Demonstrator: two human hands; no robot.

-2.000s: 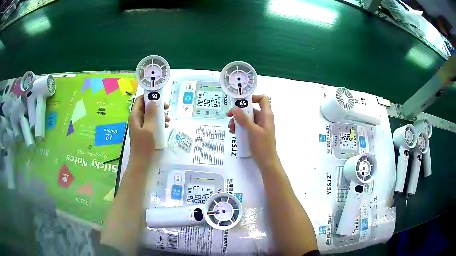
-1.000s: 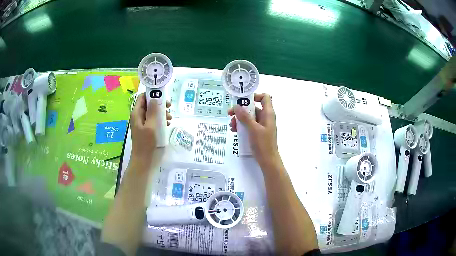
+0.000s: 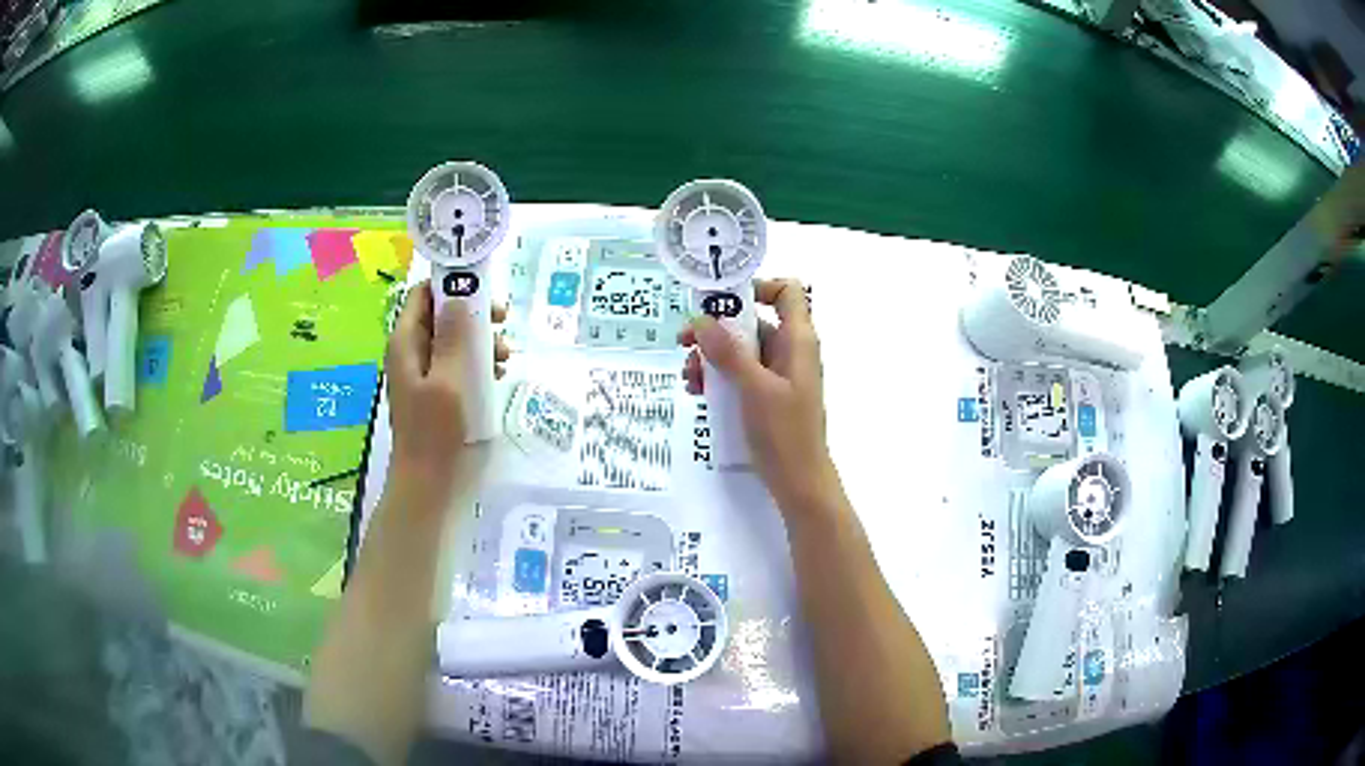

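My left hand [image 3: 431, 374] is closed round the handle of a white handheld fan [image 3: 458, 214], held upright with its spoked head away from me. My right hand [image 3: 767, 374] grips a second white fan [image 3: 711, 232] the same way. Each thumb lies on the handle just below the small black display window, where light marks show. A third fan [image 3: 669, 627] lies sideways below my hands on the printed white sheet [image 3: 883, 449], its handle to the left and its display dark.
Two fans lie on the sheet's right side, one upper [image 3: 1033, 310] and one lower [image 3: 1081, 501]. Several fans stand beyond the right edge [image 3: 1220, 434]. More fans lie at the left on the green sheet [image 3: 285, 464]. The green conveyor belt [image 3: 599, 112] crosses behind.
Both hands and their fans have shifted very slightly in the picture, along with the view. The light marks in the two display windows look different. Both grips are unchanged.
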